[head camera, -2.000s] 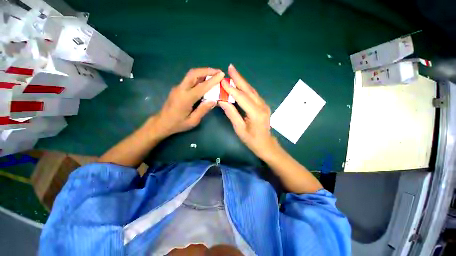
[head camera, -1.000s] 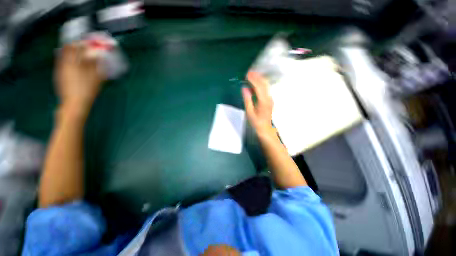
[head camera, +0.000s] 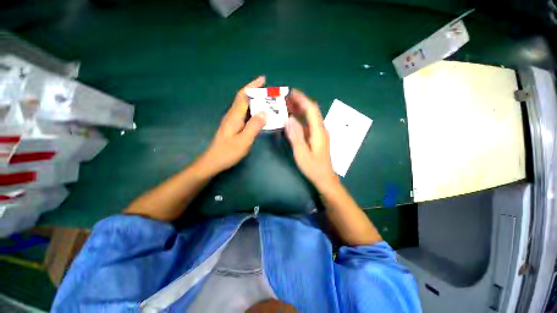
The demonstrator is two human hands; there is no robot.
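Note:
A white retail carton with a red band is held upright over the green bench, its small end facing me. My left hand grips its left side, with the thumb on the near face. My right hand is at its right side, slightly blurred, with fingers against or close to the carton; contact is hard to tell. The rest of the carton's length is hidden below its end. A flat white card lies on the bench just right of my right hand.
White cartons with red bands are piled at left. One carton stands at the far edge of the cream board at right. Part of a white piece shows at the top edge. A brown box is at lower left.
My hands were spread wide apart a second ago and are now together at a carton. One carton shows by the cream board, where two stood two seconds ago. The camera view has shifted.

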